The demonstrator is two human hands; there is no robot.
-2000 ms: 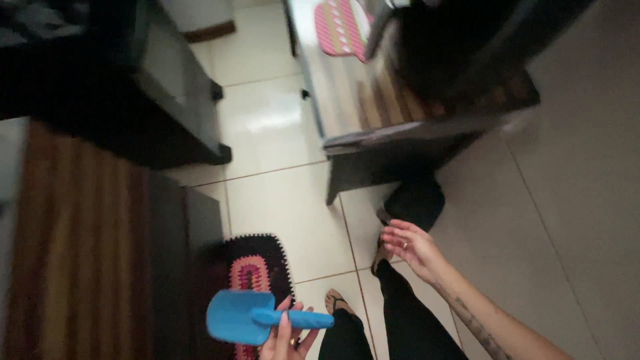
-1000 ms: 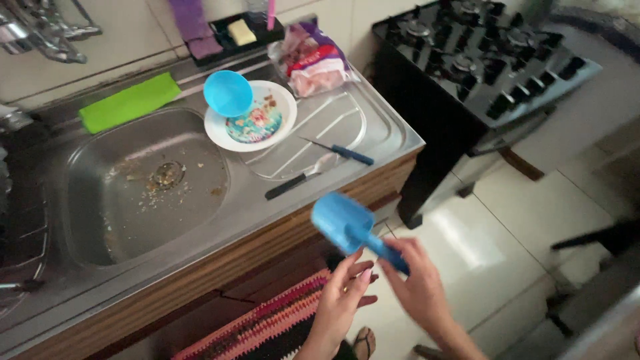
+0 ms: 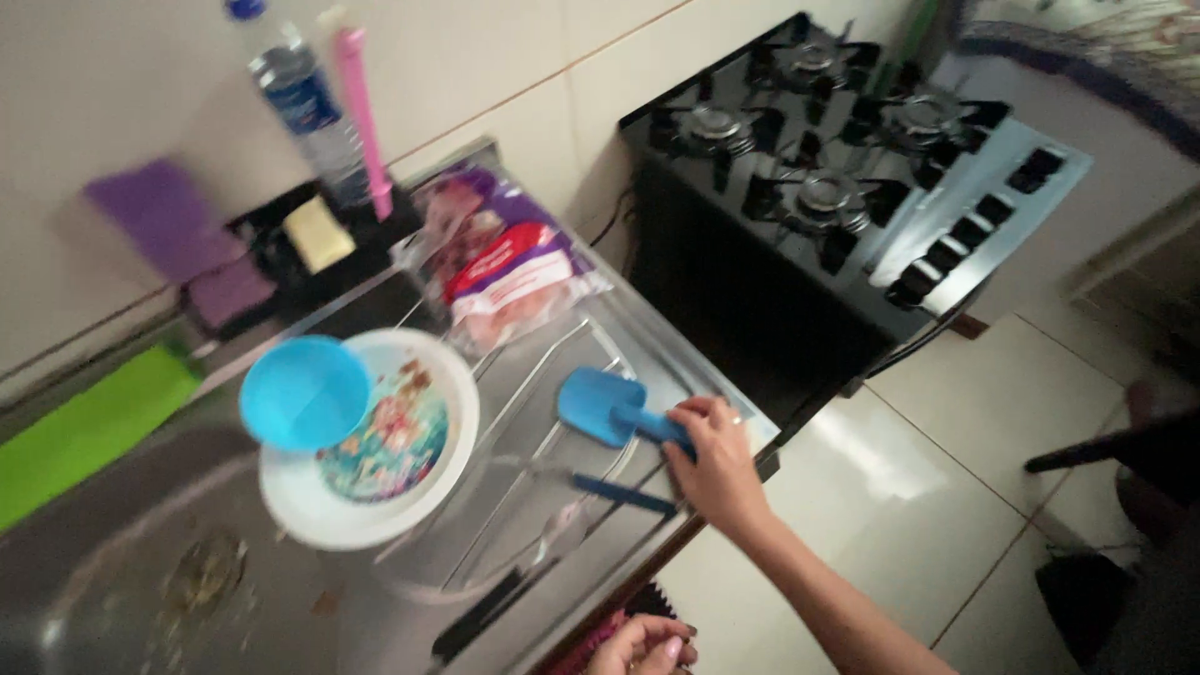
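Observation:
My right hand [image 3: 717,459] grips the handle of a blue plastic scoop [image 3: 600,405], whose blade is over the ribbed steel drainboard [image 3: 506,450]. My left hand [image 3: 647,647] is at the bottom edge of the view, partly cut off, fingers curled, with nothing seen in it. Between the hands lie a knife with a dark blue handle [image 3: 623,494] and a black-handled knife [image 3: 478,614]. A white plate [image 3: 459,422] with a coloured picture and food scraps holds a light blue bowl [image 3: 306,394] at its rim.
The sink basin [image 3: 103,600] has scraps by its drain. Behind the plate are a plastic bag of meat [image 3: 511,272], a soap bar [image 3: 319,234], a purple cloth [image 3: 178,225] and a water bottle [image 3: 305,112]. A green cloth [image 3: 89,431] lies left. A black gas stove [image 3: 797,169] stands right.
The scoop was in my left hand, then near both hands; now my right hand has it over the drainboard. My left hand is lower and apart from it. The view has swung from floor to sink.

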